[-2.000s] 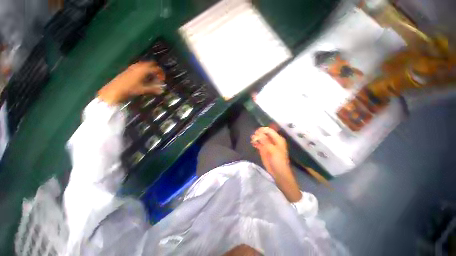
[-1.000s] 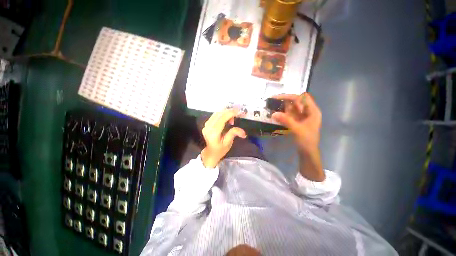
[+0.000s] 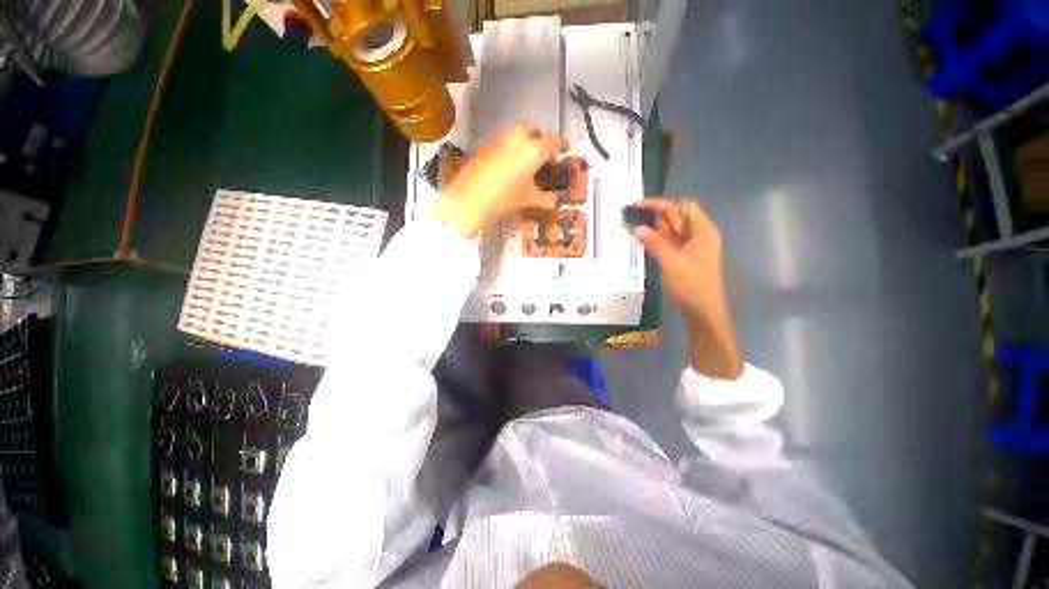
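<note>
My left hand (image 3: 497, 182) reaches over the white machine (image 3: 610, 276), with its fingertips around a dark watch housing (image 3: 556, 176) at the rear orange fixture nest (image 3: 579, 182). Whether that housing sits fully in the nest is hidden by the fingers. My right hand (image 3: 687, 247) pinches another small dark housing (image 3: 637, 216) above the machine's right edge. The front orange nest (image 3: 554, 234) has a dark centre. A third orange nest is partly hidden behind my left hand.
A gold press column (image 3: 403, 86) stands at the machine's upper left. Dark pliers (image 3: 596, 120) lie on the machine top, and a black clump (image 3: 444, 163) lies left of the nests. A white fine-grid tray (image 3: 282, 276) and a black parts tray (image 3: 207, 460) lie on the green bench.
My left hand has moved from the machine's front edge onto the rear nest and its housing. My right hand still holds a dark housing. The gold column now appears left of the nests.
</note>
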